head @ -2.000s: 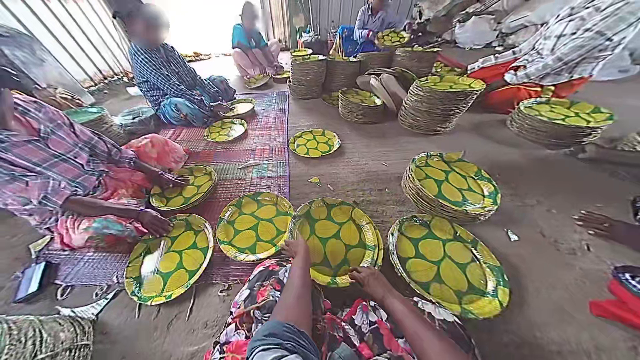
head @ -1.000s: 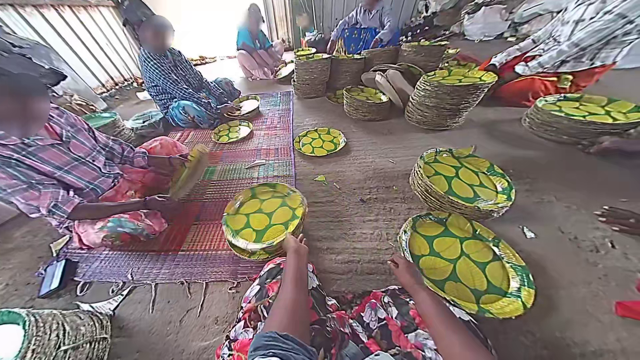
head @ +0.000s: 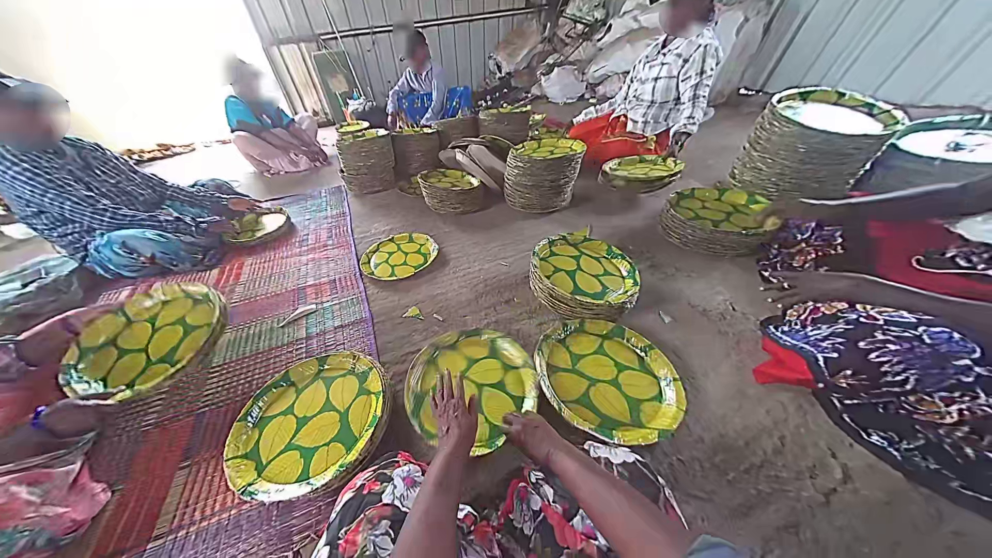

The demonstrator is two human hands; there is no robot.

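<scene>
A round green plate with yellow leaf shapes (head: 492,372) is in front of me, slightly blurred. My left hand (head: 455,411) lies flat on its face, fingers spread. My right hand (head: 533,435) is at its lower right rim, fingers bent, seemingly gripping the edge. Right beside it on the ground lies a similar leaf-patterned plate (head: 608,381). On the left, another leaf-patterned plate (head: 310,426) rests at the edge of the woven mat, with more beneath it. Behind the right plate stands a short stack of plates (head: 585,271).
A person at the left holds a leaf-patterned plate (head: 143,341) over the striped woven mat (head: 310,256). One small plate (head: 399,256) lies beyond. Tall plate stacks (head: 545,174) stand farther back. At the right are a person's dark patterned cloth (head: 891,387) and more stacks (head: 717,221).
A second ago no plate lay between my hands; now one is there, with my left hand spread on it. The person at the left now shows a plate face-on. The view has turned to the right.
</scene>
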